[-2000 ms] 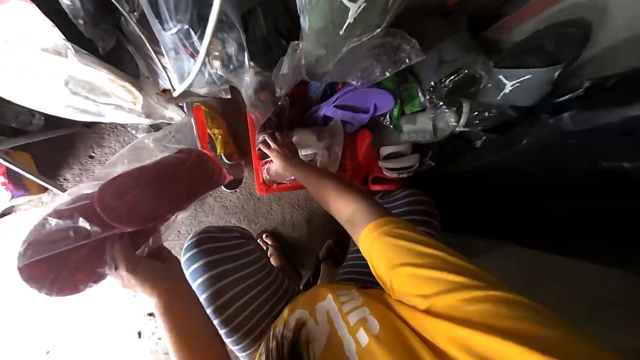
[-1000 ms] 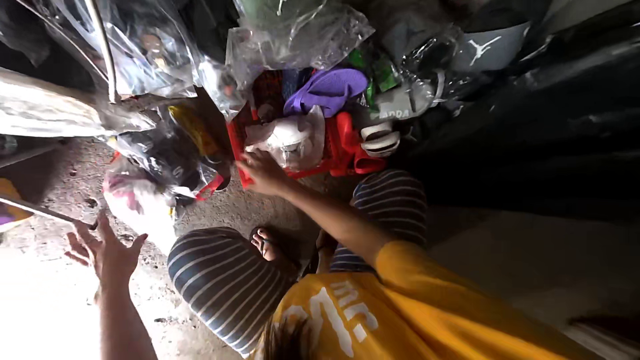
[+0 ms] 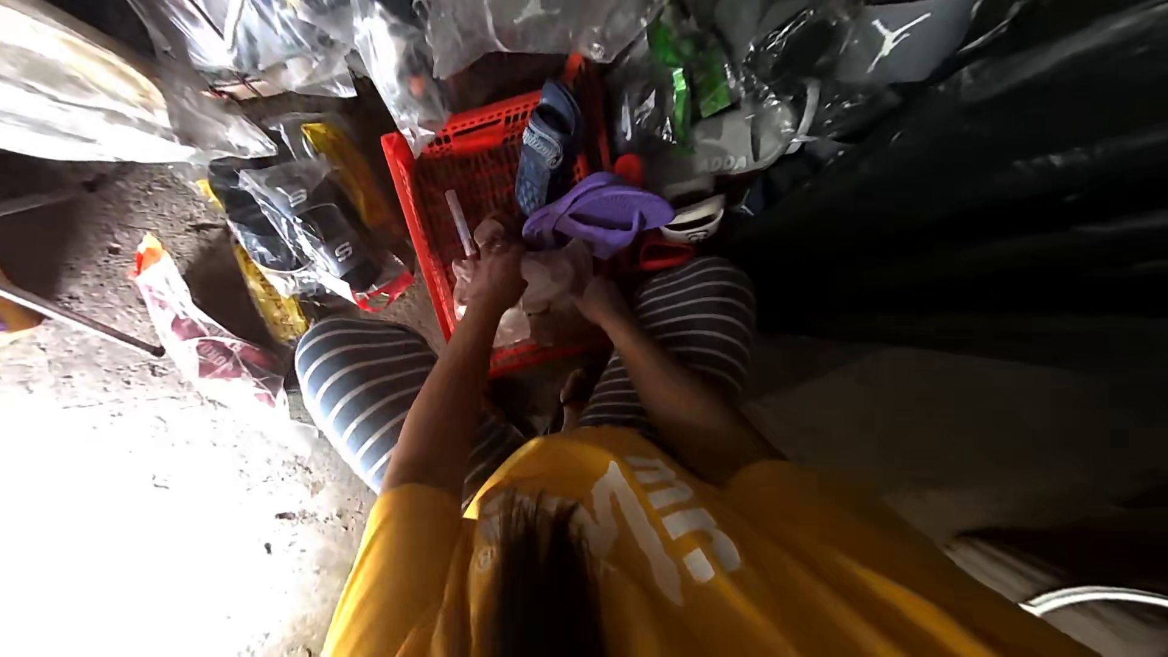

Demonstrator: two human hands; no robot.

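Observation:
A red plastic basket [image 3: 399, 187] stands between my knees. Inside its near part, both my hands are at a crumpled clear plastic bag [image 3: 552, 278]. My left hand [image 3: 497, 274] closes on the bag's left side, and my right hand [image 3: 598, 299] grips its right side, fingers partly hidden. Just beyond my right hand lies a purple flip-flop [image 3: 602, 212]. A dark blue slide sandal [image 3: 547, 146] leans at the basket's far right. To the left of my left hand is a thin whitish stick-like piece [image 3: 460, 222].
Bagged black sandals [image 3: 315, 228] lie left of the basket, with a bagged dark red pair [image 3: 224, 360] on the floor nearer me. A white slide [image 3: 698, 219] and a bagged grey slide [image 3: 735, 146] are at the right. Black plastic sheeting [image 3: 985, 182] covers the right side.
The dark red pair my left hand held two seconds ago now lies on the floor at left. My left hand has moved into the basket beside my right.

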